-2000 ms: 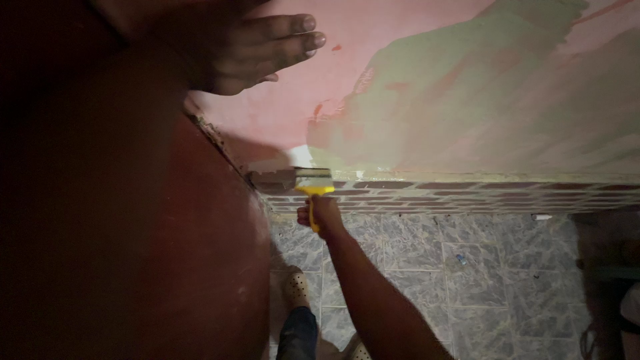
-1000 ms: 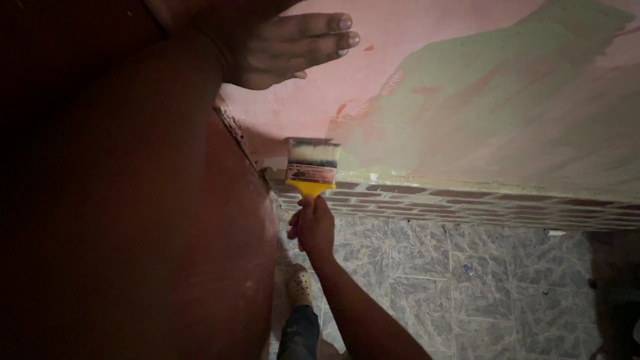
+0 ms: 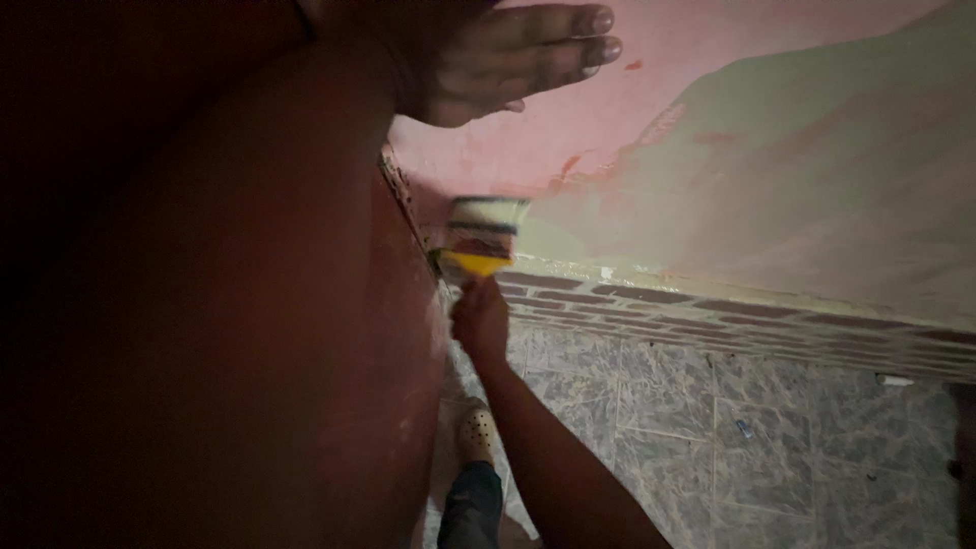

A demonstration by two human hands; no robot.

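My right hand (image 3: 482,319) is closed around the yellow handle of a wide paintbrush (image 3: 484,235). Pale paint covers its bristles, which lie at the low left part of the pink wall (image 3: 488,156), just above the brick-patterned band; motion blurs the brush. Green paint (image 3: 801,137) spreads over the wall to the right, with a wet, shiny edge along the top of the band. Higher up, my left hand (image 3: 526,57) is held flat with its fingers extended and holds nothing. Whether its palm touches the wall cannot be told.
A dark red wall or panel (image 3: 396,343) meets the pink wall at a chipped corner on the left. The brick-patterned band (image 3: 686,305) runs above a grey tiled floor (image 3: 663,404). My foot in a pale perforated clog (image 3: 477,431) stands near the corner. Small debris (image 3: 743,428) lies on the tiles.
From two seconds ago to one second ago, the brush rose from the wall's lower edge onto the pink surface, its bristles showing more fully. My left hand keeps its flat pose.
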